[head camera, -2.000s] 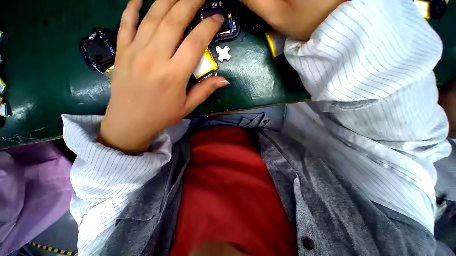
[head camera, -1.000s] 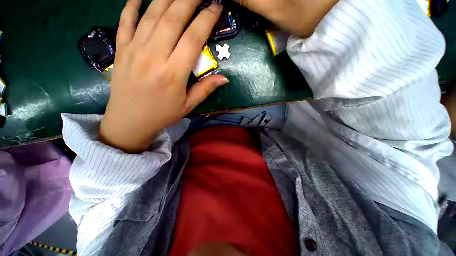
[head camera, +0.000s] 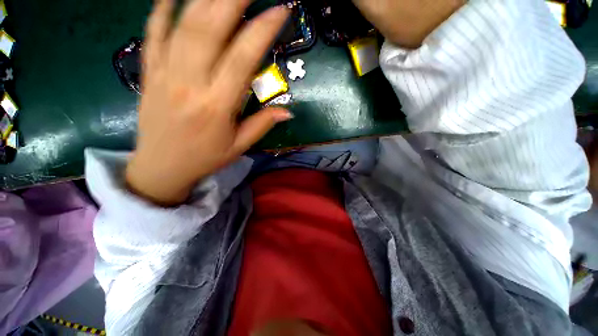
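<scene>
A black watch housing (head camera: 298, 29) with its open face up lies at the top centre. A white battery with yellow edges (head camera: 270, 83) lies on its near side. A small white cross-shaped pad (head camera: 296, 69) lies right of the battery. My left hand (head camera: 197, 92) is slightly blurred, fingers apart, left of the housing and battery, with nothing seen in it. My right hand (head camera: 413, 20) is cut off by the top edge; only the wrist and back part show, so its fingers are hidden.
Another housing (head camera: 128, 64) is partly behind my left hand. A further housing (head camera: 341, 26) with its battery (head camera: 364, 55) lies right of centre. More units lie at the far left (head camera: 9, 105) and top right (head camera: 557, 12) of the green bench (head camera: 79, 85). A person's pink sleeve (head camera: 46, 243) is at left.
My left hand has lifted off the housing and shifted slightly left, showing more of the housing and battery. My right wrist has moved slightly up and right, showing more of the right battery.
</scene>
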